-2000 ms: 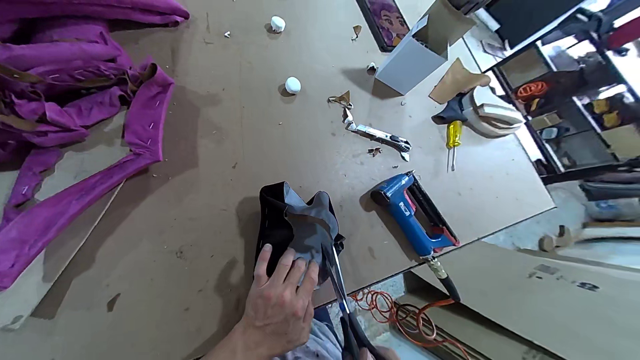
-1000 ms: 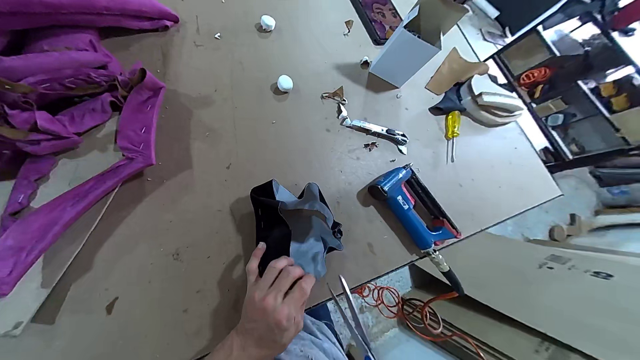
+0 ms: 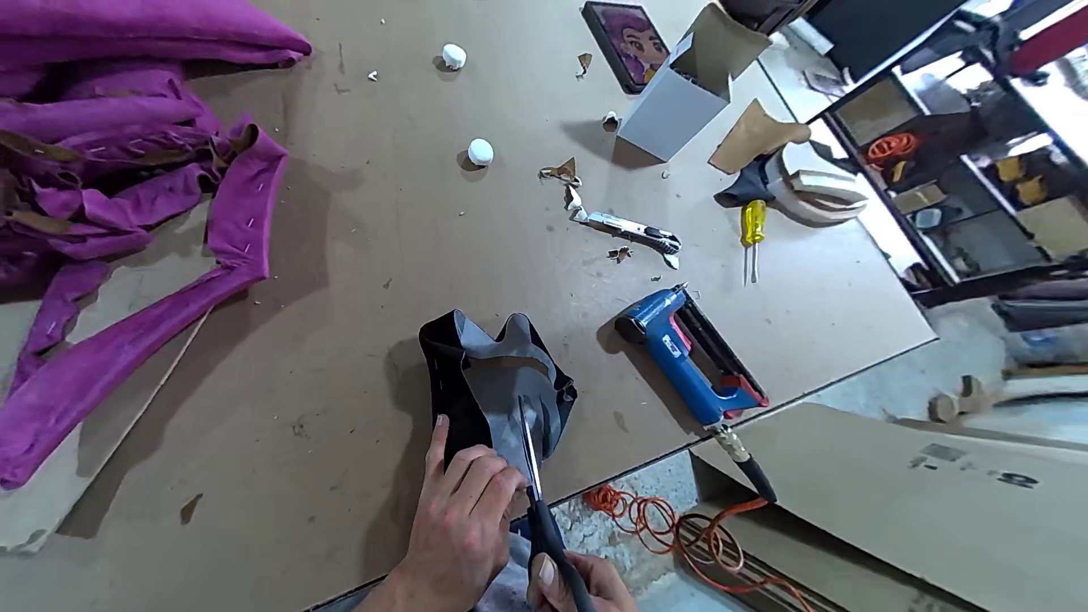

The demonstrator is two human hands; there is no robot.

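A piece of black fabric with a grey underside lies crumpled near the table's front edge. My left hand presses on its lower part, fingers spread over the cloth. In my right hand, at the bottom of the view, are scissors with black handles; their blades lie over the grey side and look nearly closed. Whether the blades have cloth between them cannot be told. To the right of the fabric rests a blue pneumatic staple gun.
Magenta upholstery fabric covers the left side. Farther back are a utility knife, a yellow-handled screwdriver, a white box, a framed picture and white round pieces. An orange hose coils below the table edge.
The scissors, open and beside the cloth one second ago, have moved up over its grey side, with their blades closer together. My left hand stays at the fabric's lower part.
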